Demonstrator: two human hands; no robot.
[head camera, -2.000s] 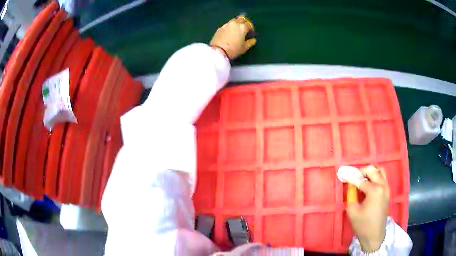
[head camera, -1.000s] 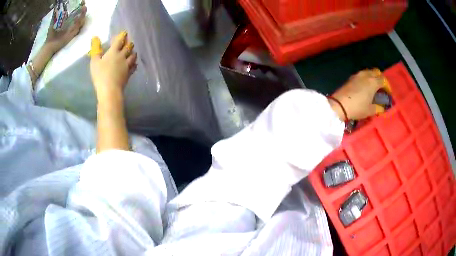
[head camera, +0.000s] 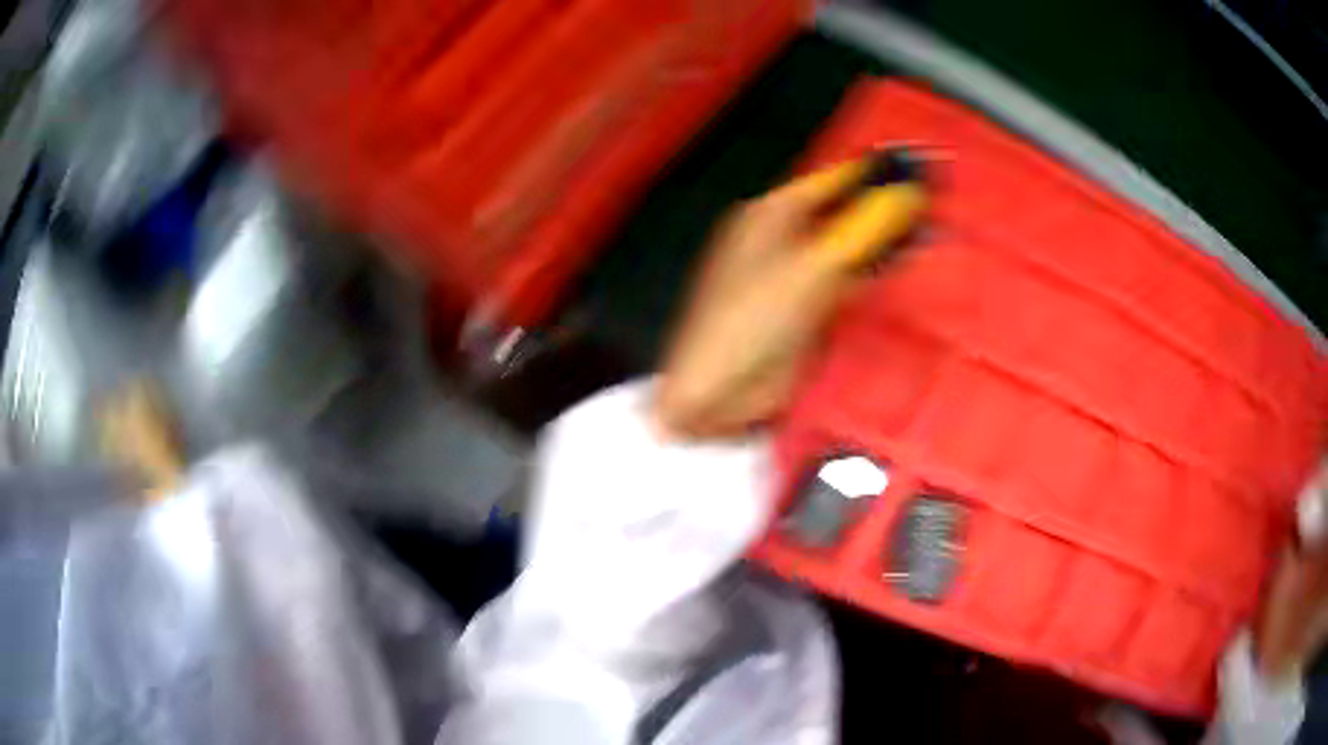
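The red compartment tray (head camera: 1020, 393) lies in front of me, tilted in the picture. Two dark grey units sit in its near-left pockets, one with a bright glare (head camera: 824, 510) and one beside it (head camera: 928, 547). My left hand (head camera: 750, 313), with yellow finger cots, is over the tray's far-left corner and grips a dark unit (head camera: 891, 170) between its fingertips. My right hand (head camera: 1293, 604) is blurred and cut off by the right edge, beside the tray. A white wipe (head camera: 1315, 510) shows at its fingertips.
A stack of red trays (head camera: 495, 117) stands at the upper left. The green belt (head camera: 1136, 117) with its pale edge strip runs behind the tray. At the far left are a blurred hand (head camera: 139, 437) and pale sleeve of another person.
The view has swung back toward the tray. My left hand went from the green belt to the tray's corner, with a dark unit in its fingers. My right hand shows again at the right edge.
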